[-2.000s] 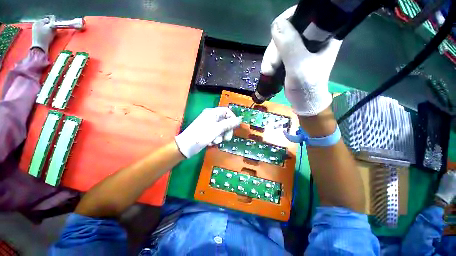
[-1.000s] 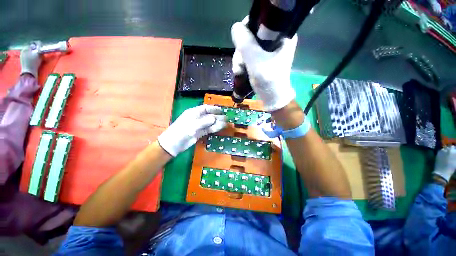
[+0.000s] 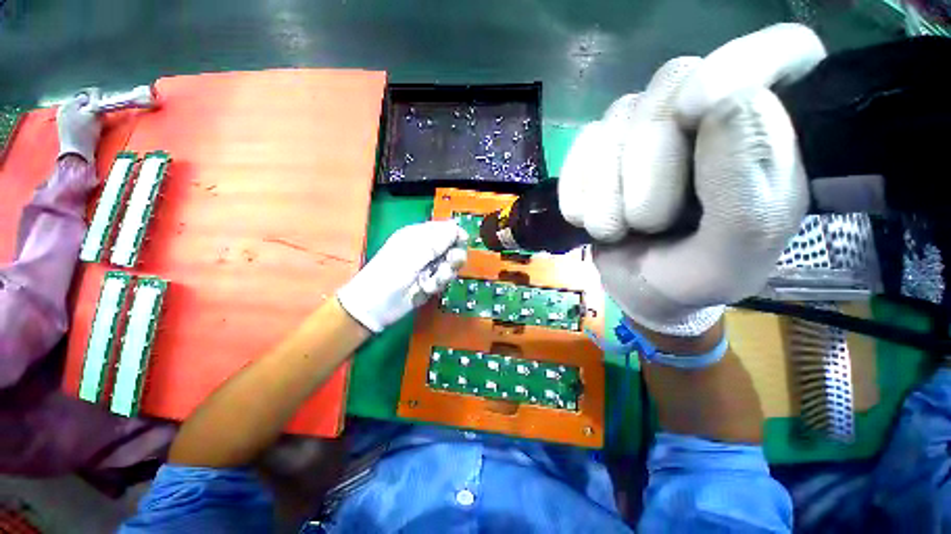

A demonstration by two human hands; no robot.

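My right hand (image 3: pixel 688 188), in a white glove with a light blue wrist band, is closed around the black electric screwdriver (image 3: pixel 547 217), large near the camera. The screwdriver lies tilted, its nose pointing left over the far circuit board (image 3: pixel 469 226) and hiding most of it. My left hand (image 3: pixel 405 276), gloved, is at the left edge of the orange-brown fixture (image 3: pixel 417 365), fingertips together by the far board's left end; whether they pinch anything is too small to tell. The middle board (image 3: pixel 511 305) and near board (image 3: pixel 505 378) sit in their slots.
A black screw tray (image 3: pixel 464 136) with scattered screws lies beyond the fixture. A red mat (image 3: pixel 261 229) with pale-green bars (image 3: pixel 130 344) is at left, beside another person's gloved hand (image 3: pixel 78 125). Metal strips (image 3: pixel 829 250), cardboard (image 3: pixel 761 355) and a parts tray (image 3: pixel 918 261) are at right.
The screwdriver has swung from steep to nearly level, its body now to the right. My right hand has turned with it and looms closer to the camera. My left hand stays near the far board.
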